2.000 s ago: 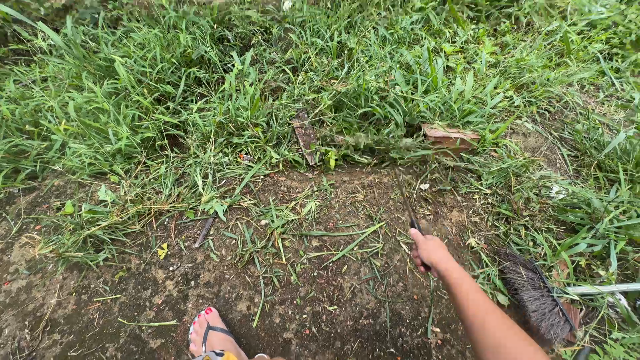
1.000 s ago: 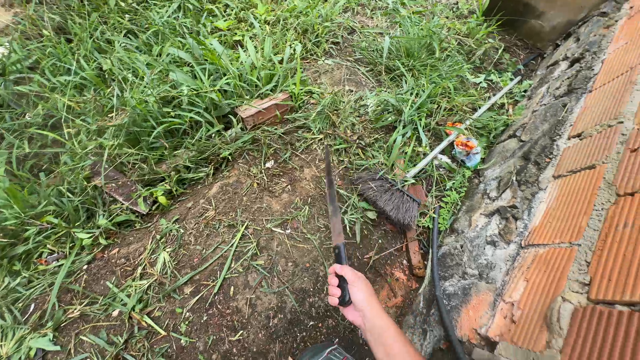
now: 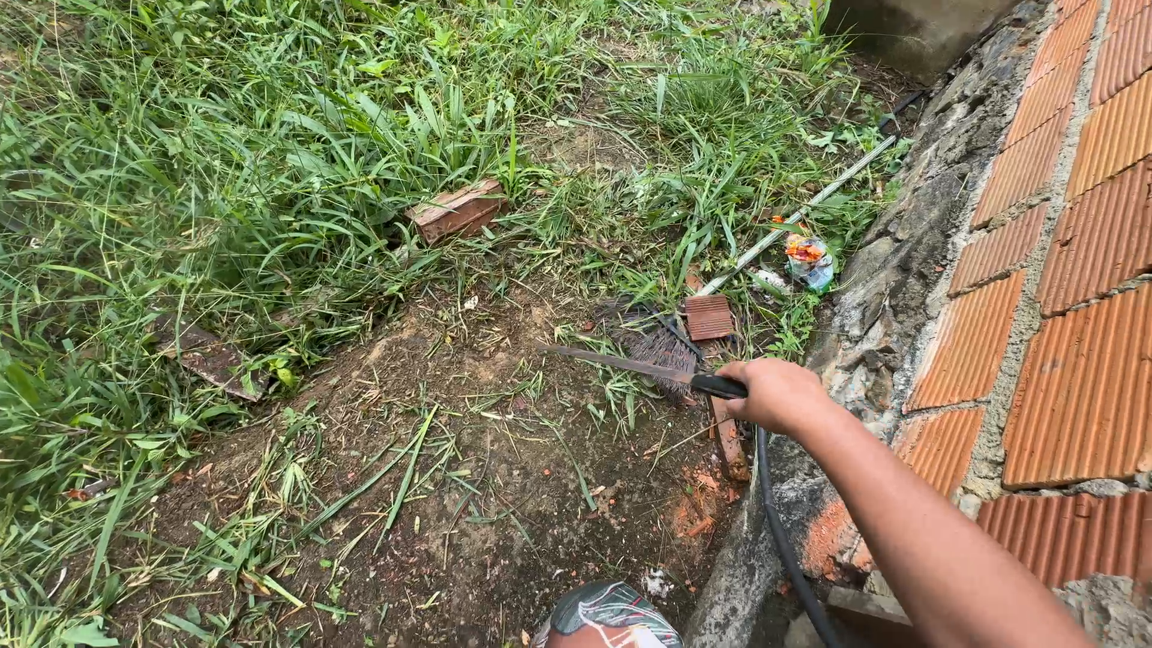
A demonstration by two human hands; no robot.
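Observation:
My right hand (image 3: 776, 394) is closed around the black handle of a long-bladed knife (image 3: 621, 362). The blade points left over bare soil and the edge of a broom's dark bristles (image 3: 655, 337). Just above the hand is a small ribbed brick piece (image 3: 709, 318), lying by the broom head. Cut grass blades (image 3: 409, 472) lie scattered on the soil left of the knife. My left hand is out of view.
A brick wall (image 3: 1071, 360) on a rough stone base rises at the right, with a black hose (image 3: 781, 526) beside it. The broom's pale handle (image 3: 801, 214) runs up past a crumpled plastic wrapper (image 3: 808, 261). A broken brick (image 3: 459, 210) lies at the grass edge.
The view has swung right since the first frame, bringing in the wall. The knife, pointing away from me one second ago, now points left, and my right hand is beside the broom head.

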